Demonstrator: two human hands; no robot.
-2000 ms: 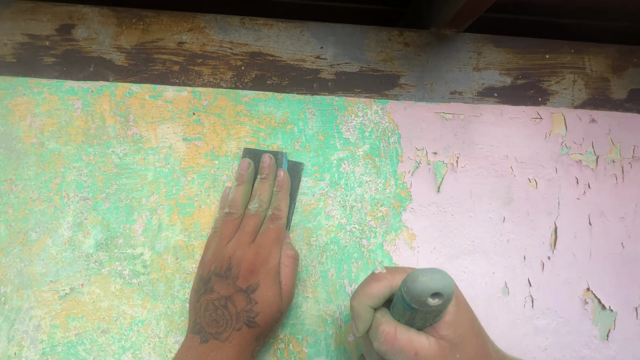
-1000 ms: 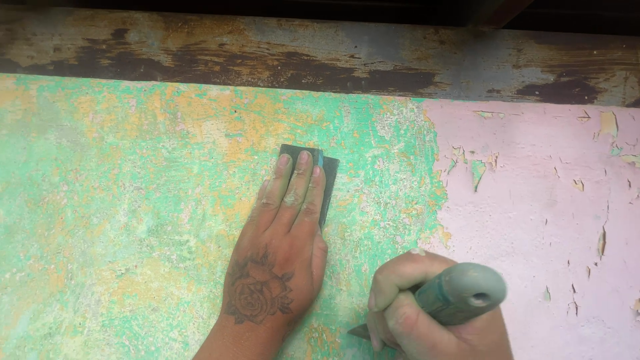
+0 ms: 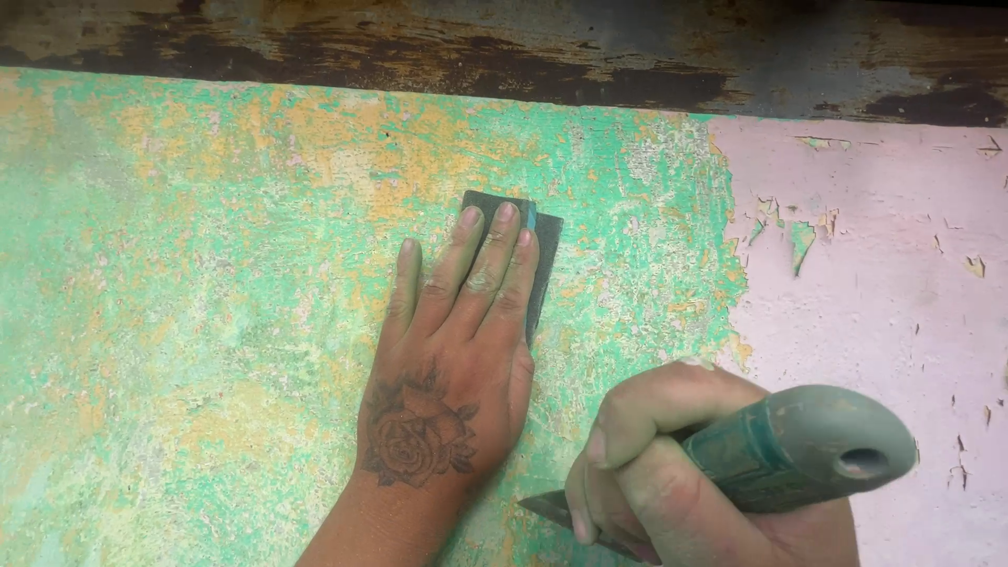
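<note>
My left hand (image 3: 457, 339) lies palm down with fingers spread, pressing a folded sheet of dark sandpaper (image 3: 547, 264) flat on a wall (image 3: 260, 315) of worn green, yellow and whitish paint. The little finger rests beside the sheet. At the lower right, my right hand (image 3: 669, 465) is closed around the thick grey-green handle (image 3: 803, 449) of a scraper. Its pointed metal blade (image 3: 547, 508) shows below the fingers, near the painted surface; the rest of the blade is hidden by the hand.
A worn brown and grey board (image 3: 504, 59) runs along the top edge. To the right, pink paint (image 3: 858, 331) has cracks and peeling flakes, with a ragged border against the green area.
My left hand has moved right across the wall with the sandpaper beneath it. The scraper has stayed in my right hand. The view has shifted somewhat.
</note>
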